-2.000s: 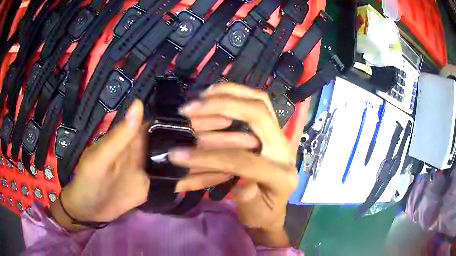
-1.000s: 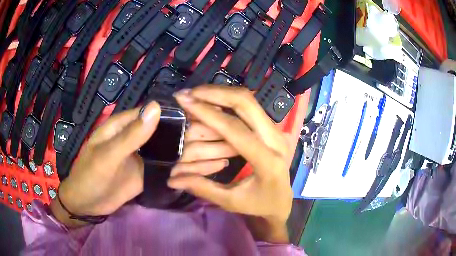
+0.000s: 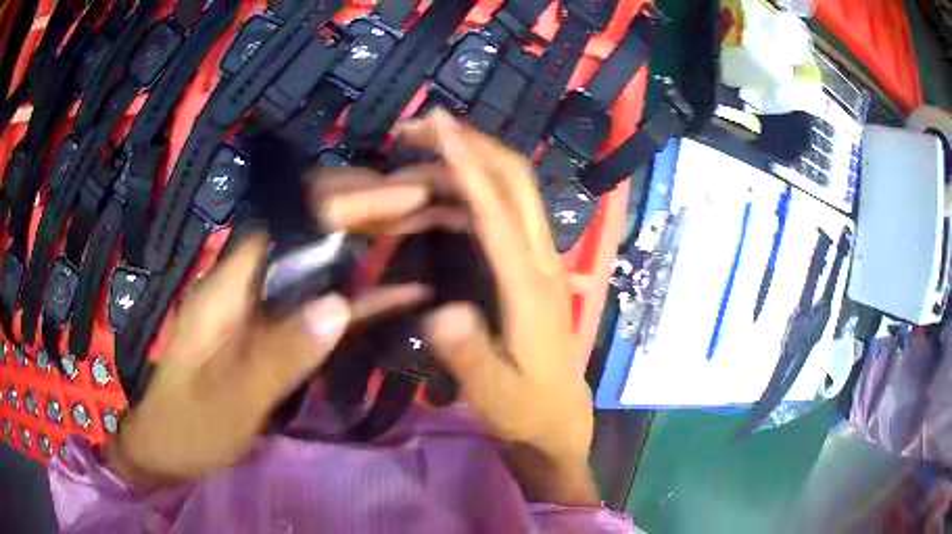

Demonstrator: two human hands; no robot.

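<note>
My left hand (image 3: 214,370) is at the lower left, blurred, holding a black smartwatch (image 3: 305,269) between thumb and fingers; its glossy edge catches light. My right hand (image 3: 506,302) is just right of it, blurred, its fingers reaching over the held watch. Dark straps lie under and between both hands; whether the right hand grips any of them cannot be told. Rows of black watches, many with the sensor back up, such as one watch (image 3: 221,185), lie across the red tray (image 3: 585,302).
A clipboard (image 3: 694,313) with white form, blue pens (image 3: 731,282) and a black strap (image 3: 806,323) is on the right. Beyond are a calculator (image 3: 835,156), a pale box (image 3: 900,224) and a crumpled whitish item (image 3: 767,57). Another person's pink sleeve (image 3: 903,402) is at the right edge.
The held watch has tilted from screen up to nearly edge-on and moved slightly left. My right fingers have lifted and spread. The whole view has shifted slightly.
</note>
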